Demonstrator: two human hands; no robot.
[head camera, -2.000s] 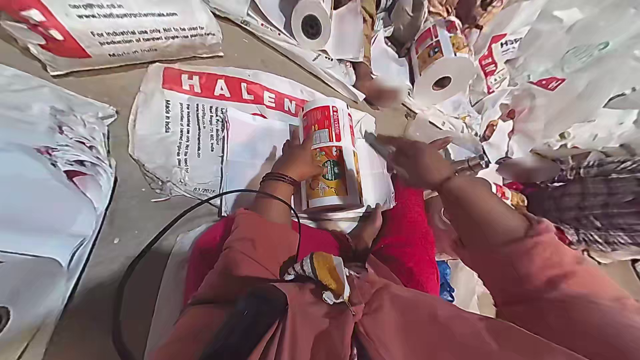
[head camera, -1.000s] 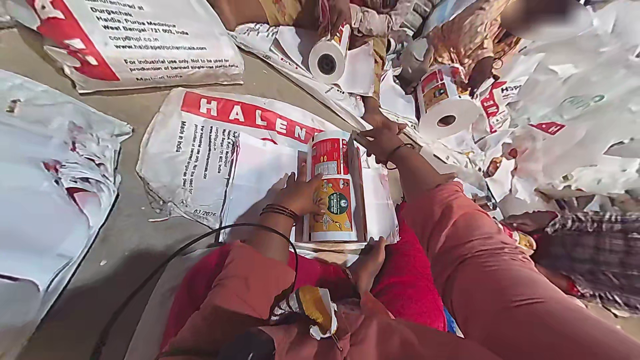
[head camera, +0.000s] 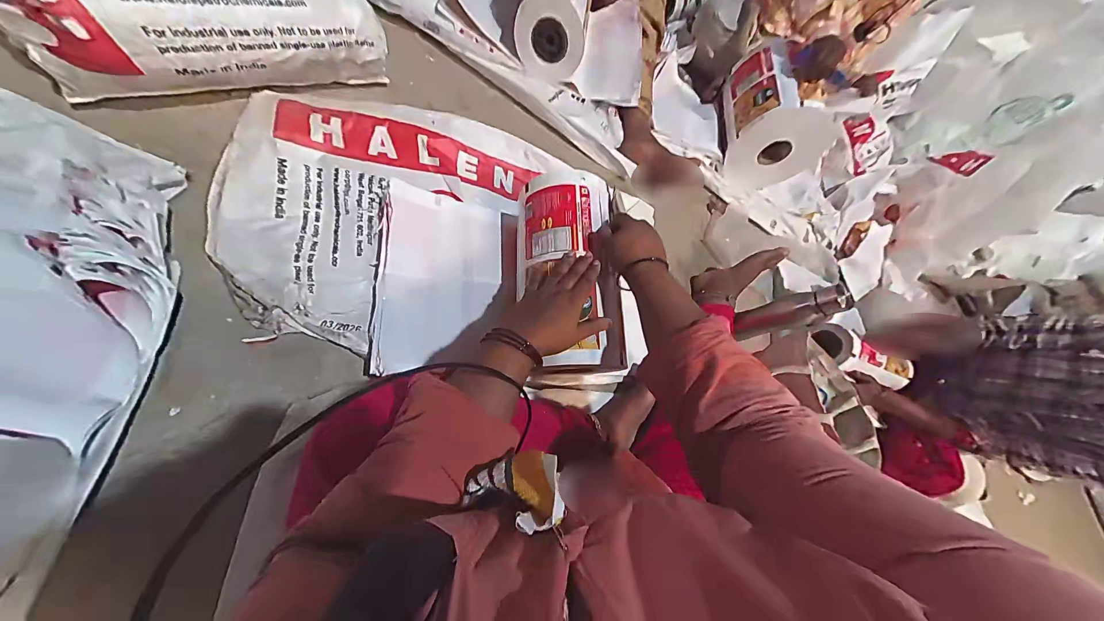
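Observation:
Printed red, white and orange packaging film (head camera: 552, 216), which looks like a roll or a folded stack, lies upright in view before me on white sheets (head camera: 444, 276) and a white sack (head camera: 259, 198). My left hand (head camera: 561, 302) rests flat across its lower half, fingers somewhat spread, a dark band at the wrist. Against the film's upper right edge is my right hand (head camera: 631, 243), its fingers curled; whether something thin is in it is hidden. A dark strip runs down the film's right side, below that hand.
More white sacks (head camera: 216, 52) lie at the upper left and left. Another film roll (head camera: 772, 151) and a white roll (head camera: 552, 39) stand beyond, near other people's hands and feet. Crumpled film (head camera: 992, 172) heaps at the right. A black cable (head camera: 285, 440) crosses near my left arm.
My right hand has moved from beyond the film's right side in against its upper right edge, and its fingers have curled. My left hand stays on the film.

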